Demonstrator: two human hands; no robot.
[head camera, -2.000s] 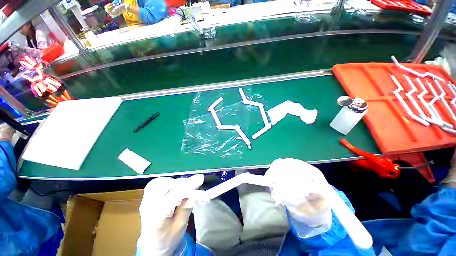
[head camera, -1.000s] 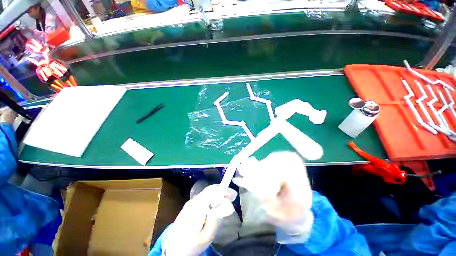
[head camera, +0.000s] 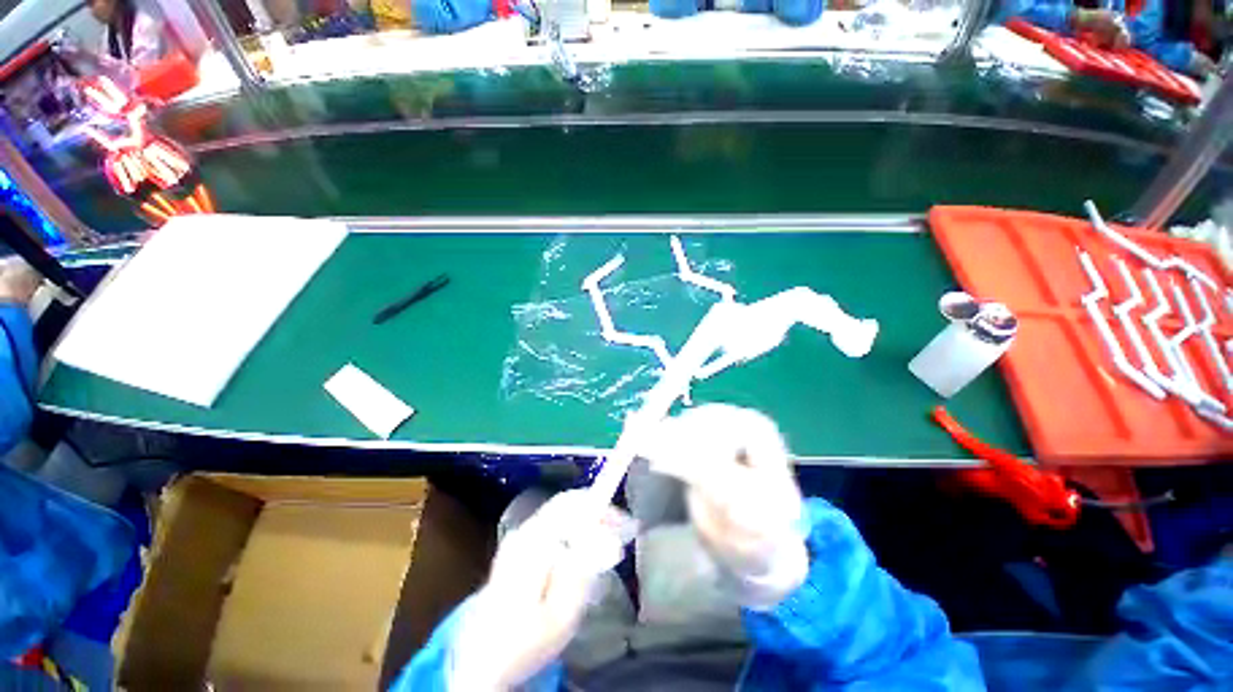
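A bent white strip (head camera: 672, 384) slants up from my left hand toward the bench. My left hand (head camera: 548, 575), in a thin white glove, is shut on its lower end. My right hand (head camera: 730, 493), gloved and blurred, is at the strip's middle, fingers bent against it; whether it grips is hidden. Two loose white strips, one at the left (head camera: 602, 304) and one partly behind the held strip (head camera: 694, 275), lie on wrinkled clear film (head camera: 554, 354). A crumpled white wipe (head camera: 807, 314) lies right of them.
An orange-red tray (head camera: 1001, 331) holds several strips at right, beside a whitish container (head camera: 957, 354). A red tool (head camera: 1021, 484) is at the bench edge. White board (head camera: 203, 308), white card (head camera: 368, 402) and dark stick (head camera: 411, 299) lie left. An open carton (head camera: 304, 588) is below. Blue sleeves flank me.
From being held level over my lap, the strip has swung to slant up toward the bench. My right hand has moved left along it, and its far end no longer spreads right as one second ago.
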